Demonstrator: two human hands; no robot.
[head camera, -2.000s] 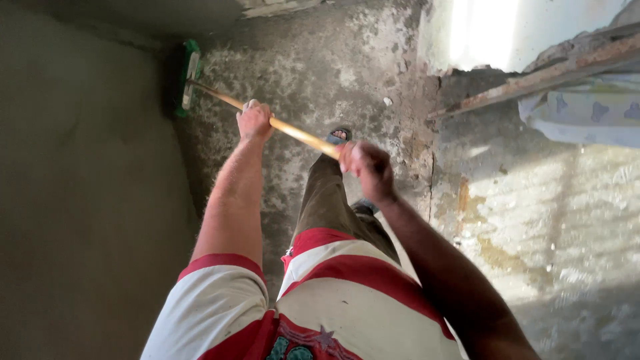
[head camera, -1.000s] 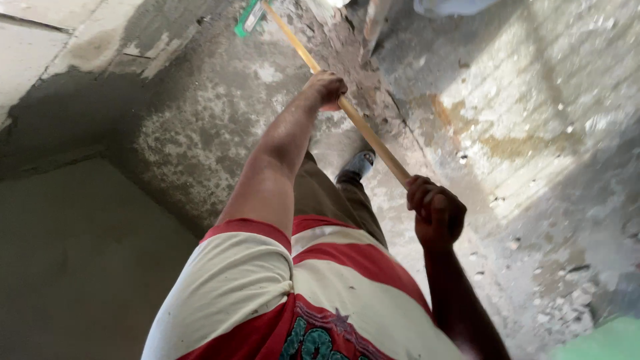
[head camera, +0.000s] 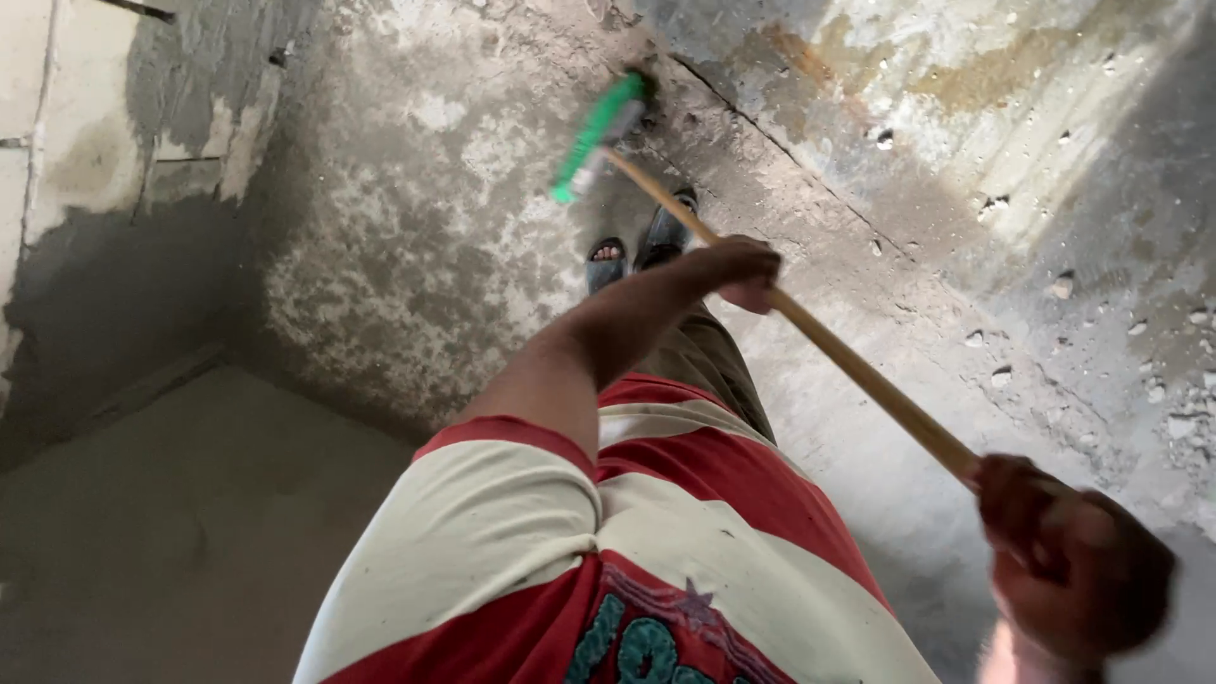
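Observation:
A long wooden broom handle (head camera: 864, 375) runs diagonally across the view. Closed around its middle is my left hand (head camera: 750, 274), the arm reaching across my body. My right hand (head camera: 1073, 551), blurred, grips the handle near its end at the lower right. At the far end, the broom's head (head camera: 600, 135) has a green edge and is blurred; it is over the concrete floor just beyond my feet. Whether its bristles touch the floor, I cannot tell.
My sandalled feet (head camera: 632, 256) stand on the stained concrete floor (head camera: 446, 199). A long crack (head camera: 779, 142) crosses it. Small bits of rubble (head camera: 1062, 285) lie to the right. Partly plastered walls (head camera: 104, 142) rise at the left.
Both hands keep hold of the handle. The broom head has come closer to my feet, and my right hand has moved out to the lower right. The view has turned.

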